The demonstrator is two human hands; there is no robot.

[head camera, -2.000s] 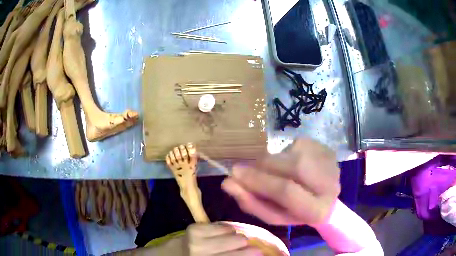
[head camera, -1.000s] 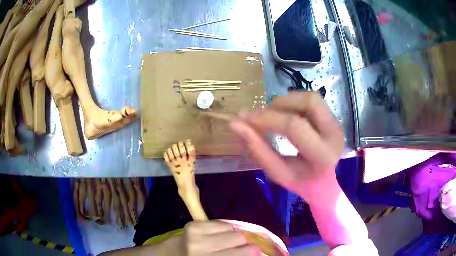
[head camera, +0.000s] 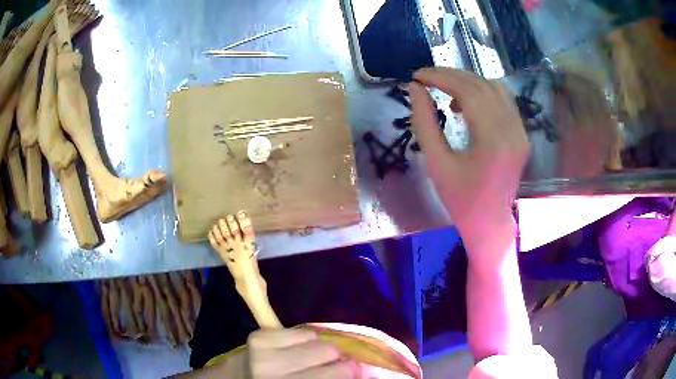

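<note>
My left hand [head camera: 296,357] grips a tan model leg [head camera: 253,290] near the bottom of the view. Its foot [head camera: 233,235], with dark marks on top, rests by the near edge of the cardboard pad [head camera: 211,178]. My right hand [head camera: 474,141] is over the black straps [head camera: 387,154] below the phone, thumb and index finger close together at the upper strap. Whether they pinch a strap cannot be told. A white round pot [head camera: 259,149] sits on the pad below several thin sticks [head camera: 270,127].
Tan legs [head camera: 74,111] are piled at left, one foot pointing toward the pad. More sticks [head camera: 248,54] lie behind the pad. A phone [head camera: 393,37] lies at the back beside a reflective panel. Legs fill a bin [head camera: 152,307] under the table. Another person's sleeve [head camera: 630,244] shows at right.
My right hand has moved from over the pad to the straps, and the stick no longer shows in its fingers. My left hand still holds the leg. The view has shifted right.
</note>
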